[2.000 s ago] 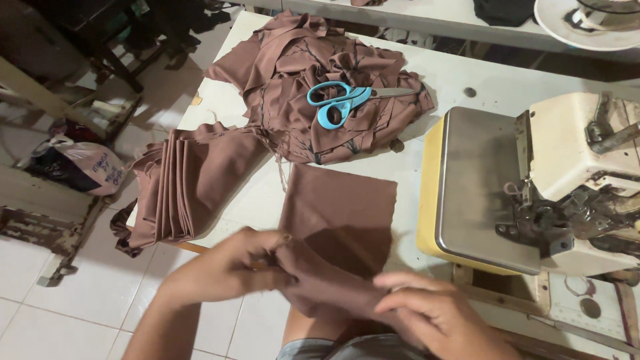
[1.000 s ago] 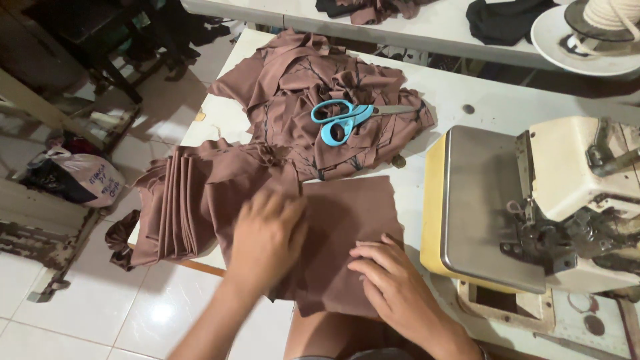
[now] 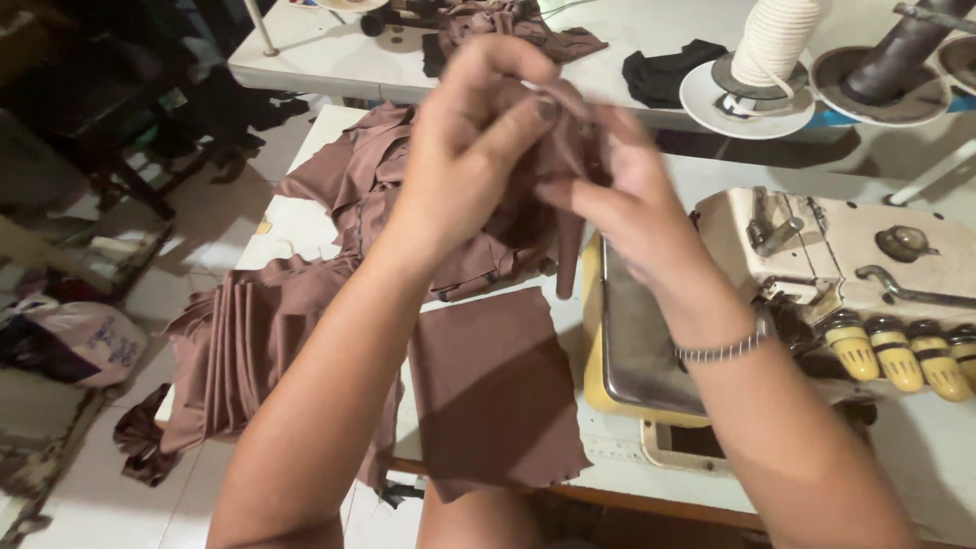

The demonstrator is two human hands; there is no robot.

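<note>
My left hand (image 3: 480,145) and my right hand (image 3: 618,191) are raised over the table, both pinching a brown fabric piece (image 3: 568,130) between fingers and thumbs; a narrow end of it hangs down. Both hands are somewhat blurred. Beneath and behind them lies a heap of brown fabric (image 3: 374,183), partly hidden by my left arm. A flat brown fabric panel (image 3: 496,396) rests at the table's front edge. Left of it, folded brown fabric (image 3: 244,343) drapes over the edge. The turquoise scissors cannot be seen from here.
A serger sewing machine (image 3: 839,252) with a metal plate (image 3: 648,335) stands at the right. Behind are a white thread cone (image 3: 774,46), black cloth (image 3: 671,72) and more brown fabric (image 3: 496,27) on another table. A plastic bag (image 3: 99,343) lies at the far left.
Both hands have risen from the flat panel near the front edge to above the fabric heap, now holding a piece of fabric. The view has shifted. The scissors, visible earlier on the heap, are out of sight.
</note>
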